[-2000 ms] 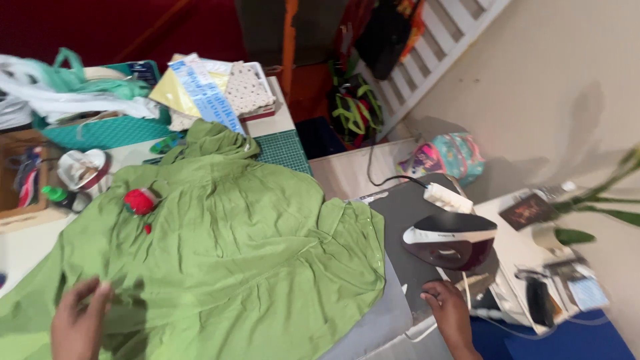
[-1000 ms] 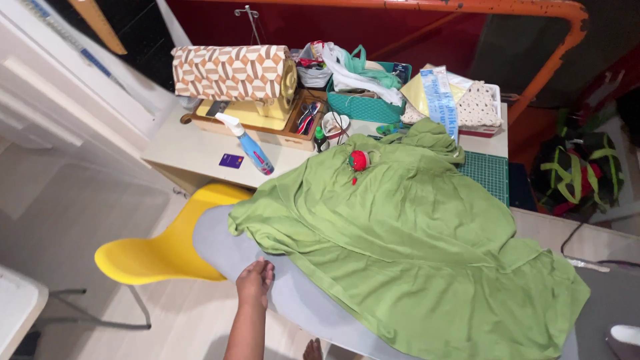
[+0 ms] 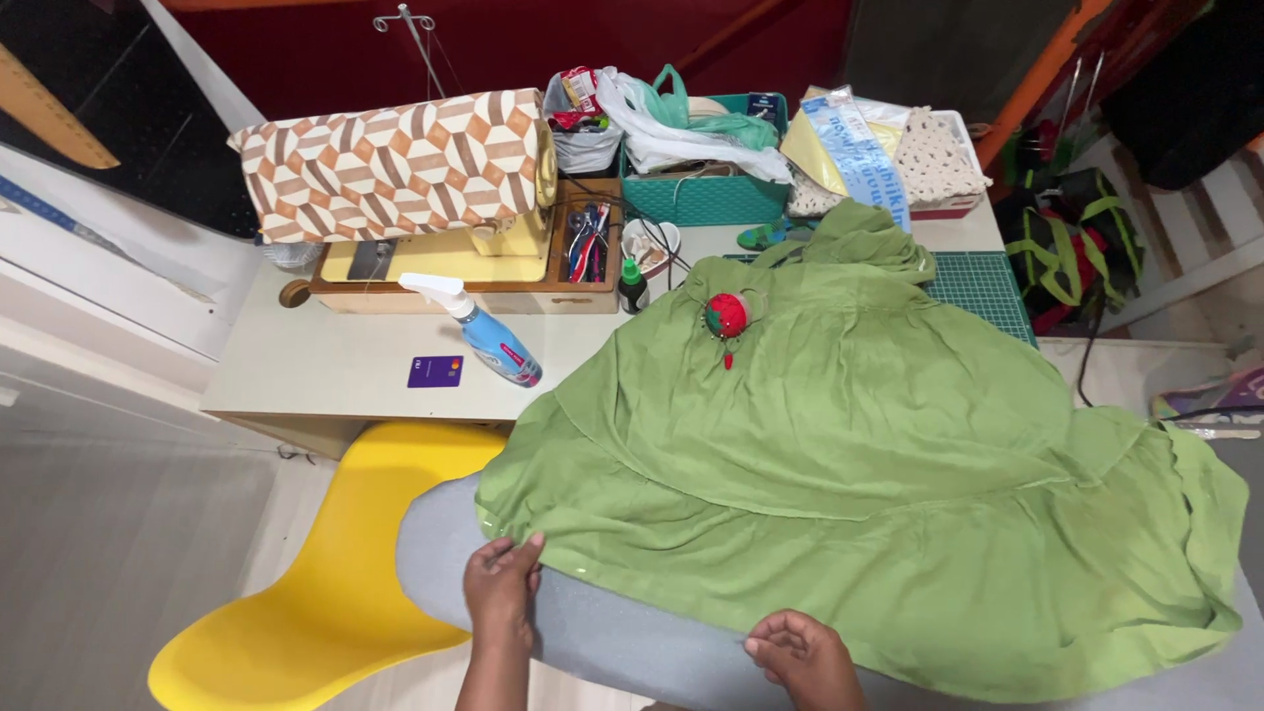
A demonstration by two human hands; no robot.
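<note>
A green gathered fabric garment (image 3: pixel 839 425) lies spread over a grey ironing board (image 3: pixel 612 622) and the white table behind. My left hand (image 3: pixel 504 588) is at the garment's near left hem, thumb and fingertips close together at the edge; whether cloth is between them is unclear. My right hand (image 3: pixel 800 652) is by the near hem further right, fingers curled, thumb near the index finger; its hold on the cloth cannot be made out. Small pale pins or clips show along the hem near my left hand. A red tomato pincushion (image 3: pixel 727 316) rests on the garment.
Behind stand a cloth-covered sewing machine (image 3: pixel 395 168), a blue spray bottle (image 3: pixel 499 346), a purple card (image 3: pixel 434 371), a small green-capped bottle (image 3: pixel 633 286), a teal basket (image 3: pixel 691 200) and a green cutting mat (image 3: pixel 978 291). A yellow chair (image 3: pixel 336 533) is left of the board.
The view has swung left since the first frame, leaving the iron out of sight. My left hand has come to the hem's left corner. My right hand, out of view one second ago, is now at the near hem.
</note>
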